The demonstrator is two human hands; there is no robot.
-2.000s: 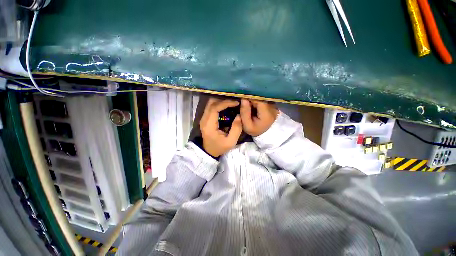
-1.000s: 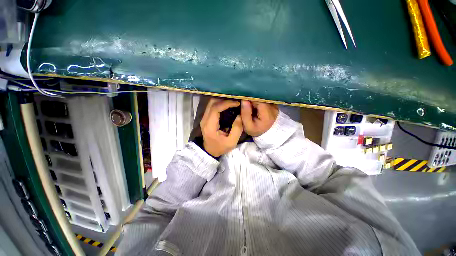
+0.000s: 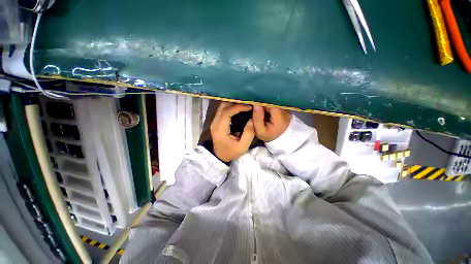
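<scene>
My left hand [image 3: 230, 134] is curled around a small black watch module [image 3: 239, 123] just below the front edge of the bench. The module's dark face shows between thumb and fingers, unlit, and its details cannot be made out. My right hand [image 3: 271, 124] touches my left hand from the right, with its fingers bent and its fingertips together near the module's right side. Whether it grips the module or something small is hidden.
The worn green mat [image 3: 217, 46] bears silver tweezers [image 3: 360, 26], a yellow handle [image 3: 439, 33] and an orange handle [image 3: 456, 36] at upper right. White trays with black watches stand at left [image 3: 82, 170] and right [image 3: 345, 154]. A white cable [image 3: 32, 56] hangs at upper left.
The lit coloured spots on the module's face have gone dark. The hands hold nearly the same pose. The whole view has shifted slightly.
</scene>
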